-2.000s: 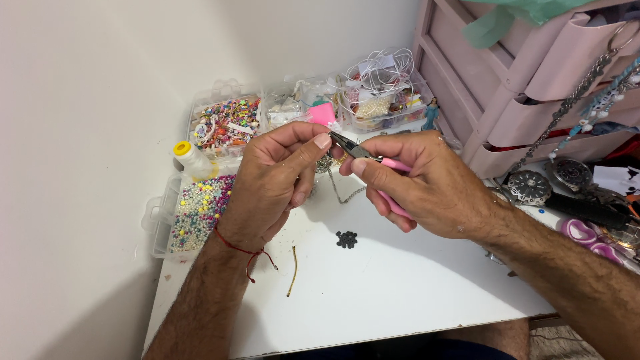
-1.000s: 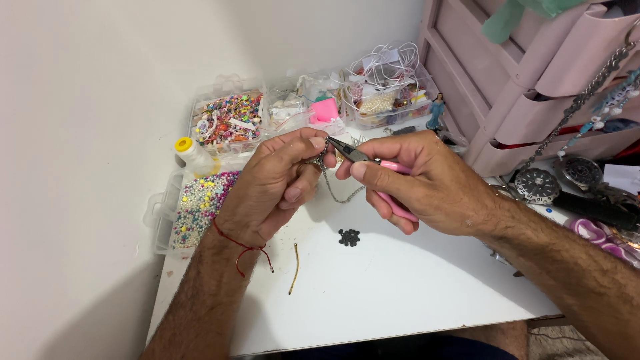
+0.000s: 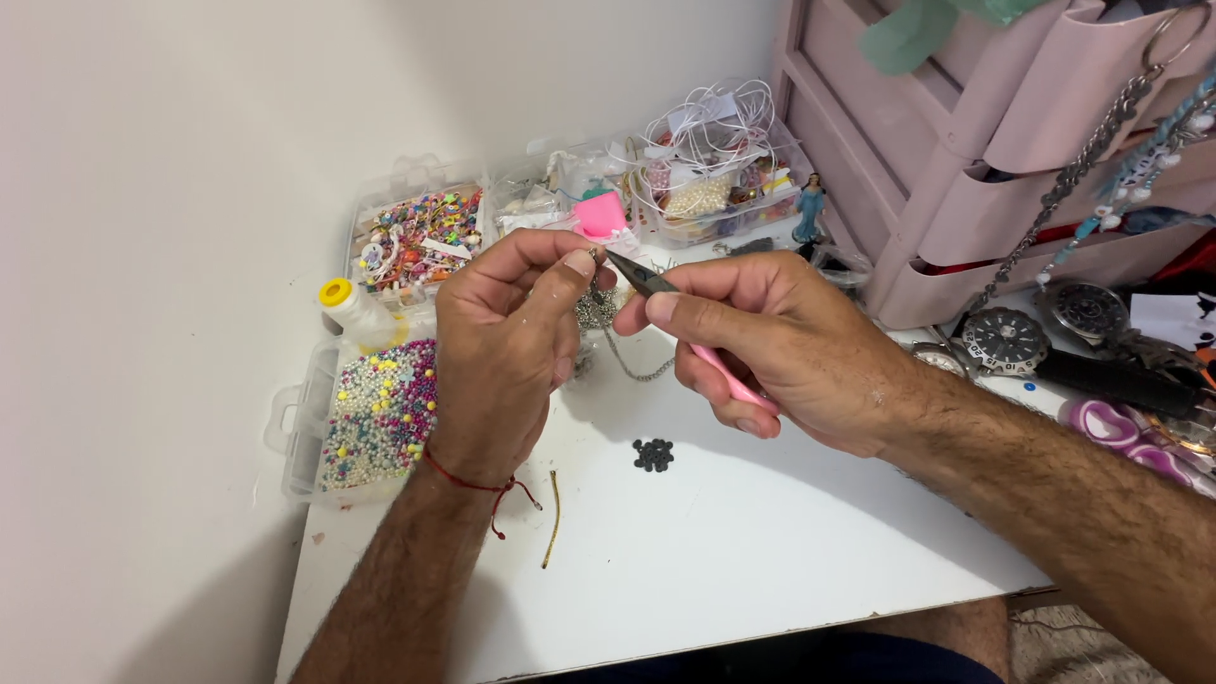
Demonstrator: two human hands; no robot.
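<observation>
My left hand [image 3: 518, 328] pinches a small metal piece [image 3: 596, 255] between thumb and forefinger; its exact shape is too small to tell. A silver-coloured metal chain [image 3: 632, 369] hangs beside these fingers and curves onto the white table. My right hand [image 3: 760, 332] is shut on needle-nose pliers with pink handles [image 3: 727, 375]. The pliers' tip is at the small piece, and I cannot tell whether the jaws grip it. Below the hands, a small cluster of black beads [image 3: 654, 455] lies on the table, with a short gold-coloured strip [image 3: 552, 521] to its left.
Open plastic boxes of pearly beads [image 3: 380, 413] and mixed coloured beads [image 3: 418, 237] stand at left, beside a thread spool [image 3: 356, 313]. A box with white cord [image 3: 717, 180] and a small figurine [image 3: 809, 209] stand behind. Pink drawers [image 3: 936, 180] and wristwatches [image 3: 1002, 340] are at right.
The pliers' tip has drawn back slightly from the left fingertips, where it overlapped them a second ago. Both hands otherwise keep about the same place.
</observation>
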